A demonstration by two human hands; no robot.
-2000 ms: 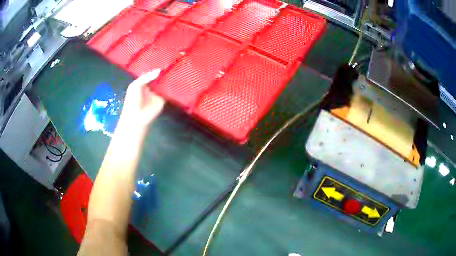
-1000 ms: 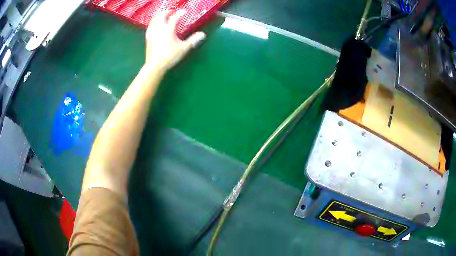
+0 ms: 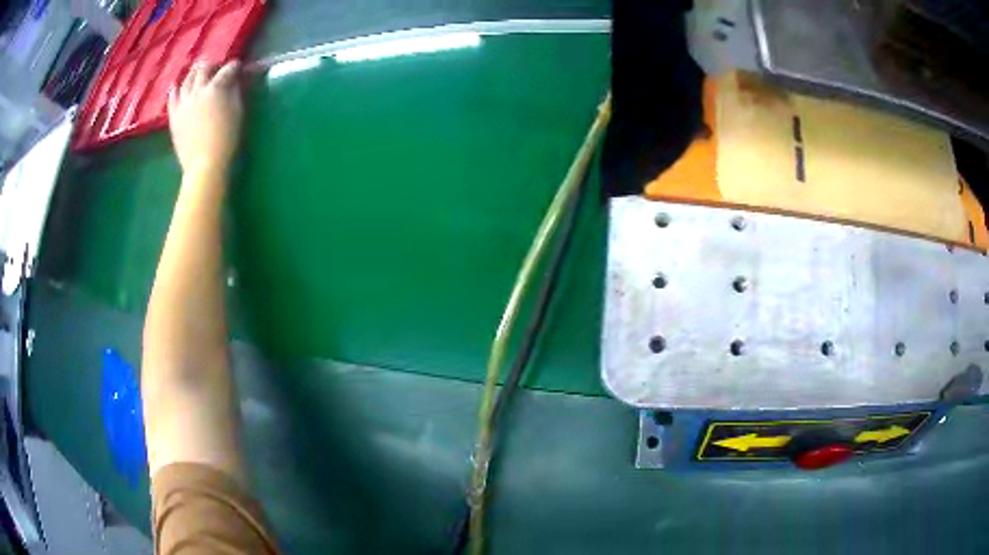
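Observation:
The red mesh tray [image 3: 168, 67] lies at the far left of the bench, cut off by the top edge of the picture. My left hand [image 3: 206, 121] is bare and has its fingers on the tray's near right corner. The forearm reaches up from the bottom left. My right hand is out of the picture. The part of the tray that shows has empty pockets.
The press's grey metal bed [image 3: 781, 309] stands at right, with a yellow-tan fixture [image 3: 857, 163] under the dark platen [image 3: 868, 49]. A red button [image 3: 823, 455] is on its front. An air hose [image 3: 531, 260] crosses the green bench. Blue film [image 3: 123, 412] lies at left.
The tray has moved away to the far left with my left hand at its edge. The view has turned and moved closer to the press, which now appears larger.

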